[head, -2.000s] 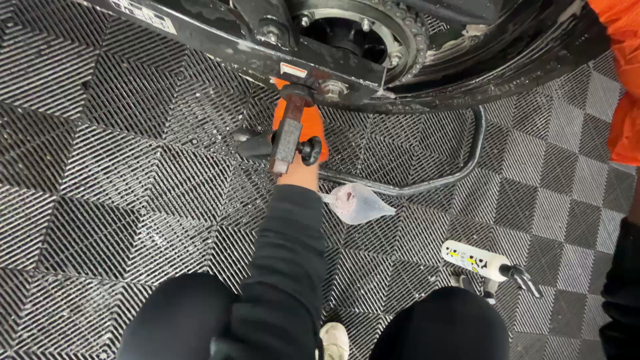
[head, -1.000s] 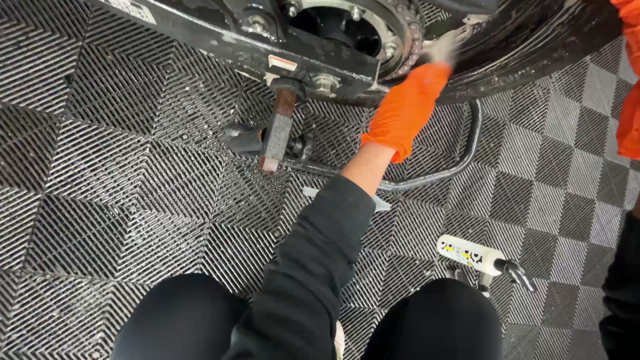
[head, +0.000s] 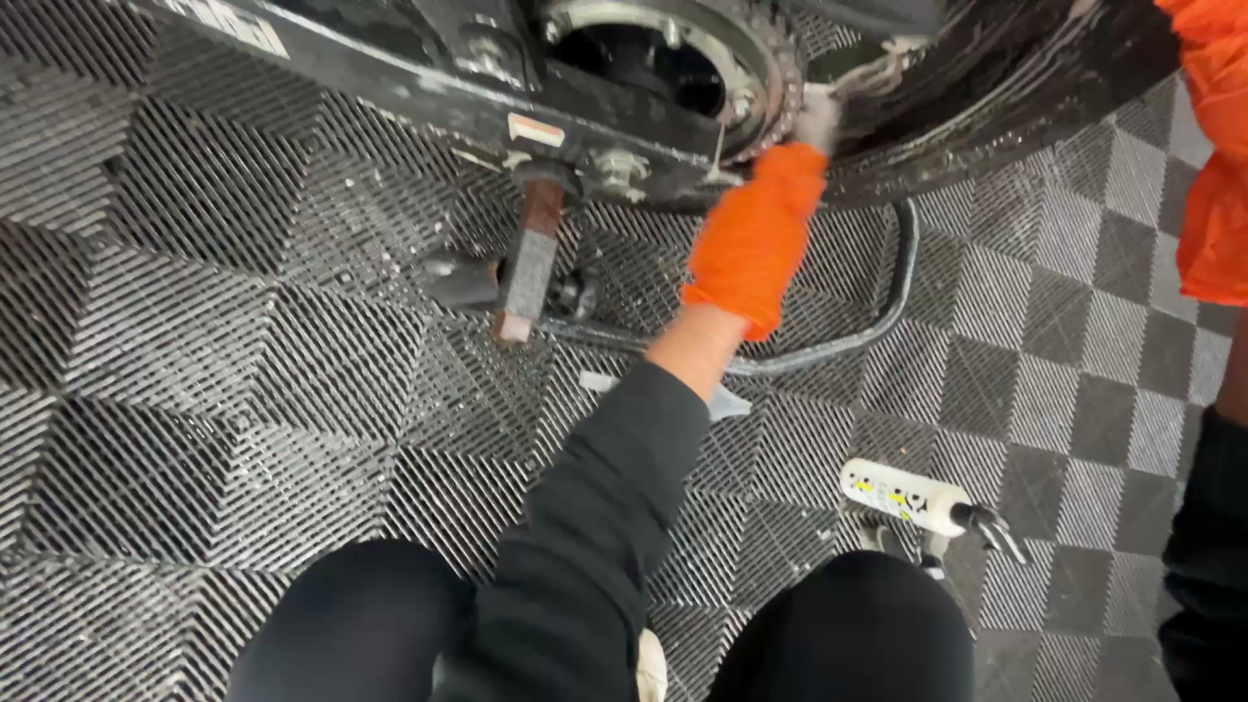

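My left hand, in an orange glove, reaches up to the motorcycle's rear sprocket and chain. It is closed around a small pale-tipped tool, perhaps a brush, too blurred to name surely. The tip is at the gap between the chain and the wet rear tire. At the right edge, beside the tire, my right hand shows in part in an orange glove; its fingers are cut off. The black swingarm runs across the top left.
A paddock stand supports the swingarm, its square metal post standing out left of my forearm. A white spray bottle lies on the ribbed tile floor. A translucent pointed object lies partly under my left forearm.
My left hand has moved from behind the stand's post, right and up to the chain and tire. Over the last second it has stayed near there, with the pale tip slightly lower.
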